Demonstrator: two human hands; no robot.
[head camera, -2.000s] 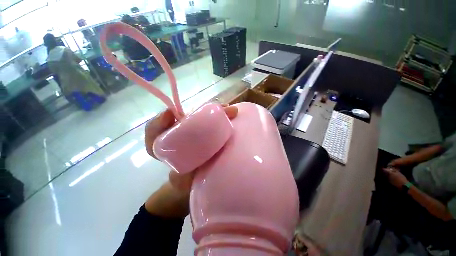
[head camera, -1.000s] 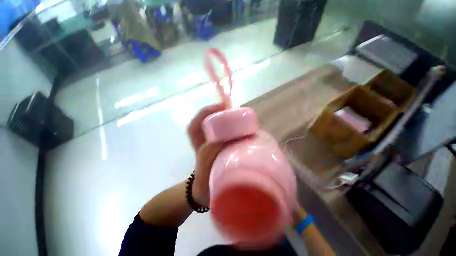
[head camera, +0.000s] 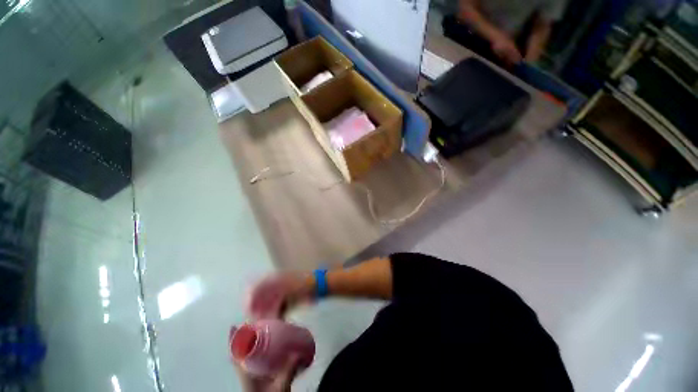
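Observation:
A pink water bottle (head camera: 282, 348) is held low in front of me, tilted on its side, with its open reddish mouth facing left. My left hand (head camera: 274, 377) grips it from below and is partly cut off by the bottom edge. My right hand (head camera: 295, 291), with a blue wristband, is just above the bottle and blurred. It holds a blurred pink thing (head camera: 265, 300), which looks like the bottle lid, apart from the mouth.
A wood-top desk (head camera: 306, 207) ahead carries two open cardboard boxes (head camera: 367, 157), a printer (head camera: 245, 38), a black device (head camera: 474, 103) and loose cables. A dark box (head camera: 80, 142) stands left. A wheeled rack (head camera: 635, 138) and a person's hands (head camera: 505, 50) are right.
The bottle has moved down and away from my face, and its open mouth now shows, with the lid apart. My view has swung right, bringing the rack and the person's hands into view.

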